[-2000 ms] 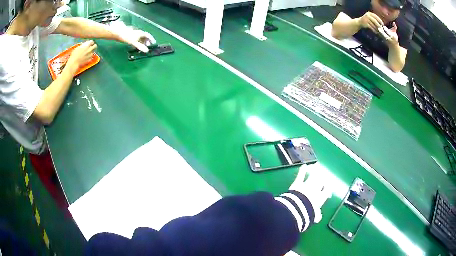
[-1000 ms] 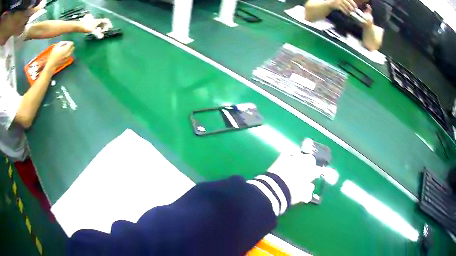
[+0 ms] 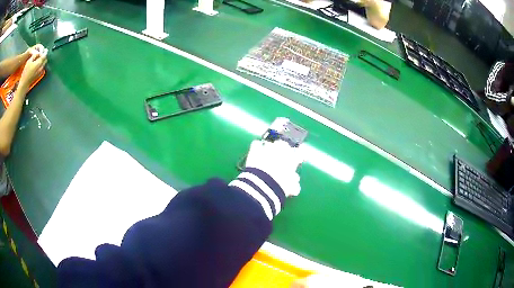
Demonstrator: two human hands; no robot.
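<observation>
My left hand [image 3: 275,164], with a navy sleeve and striped cuff, reaches in from the lower left and grips a dark phone middle frame [image 3: 290,132]. The frame's solid end shows beyond the fingers; the hand hides much of the rest. Another phone middle frame [image 3: 197,99] lies to its left, its open window at the left end. An orange-yellow parts tray [image 3: 262,273] is cut off by the bottom edge. A pale blur at the tray's right looks like my right hand [image 3: 324,280], mostly out of the picture; its fingers cannot be made out.
A white sheet [image 3: 107,205] lies at lower left. Beyond the pale line are a bagged parts pack [image 3: 296,66] and an empty-looking frame [image 3: 379,64]. A keyboard [image 3: 479,188] and another phone frame [image 3: 451,242] are at right. Coworkers' arms show at left and top.
The view has swung right, bringing the tray into sight. My left hand has gone from empty beside the nearer frame to gripping it, and the frame has turned.
</observation>
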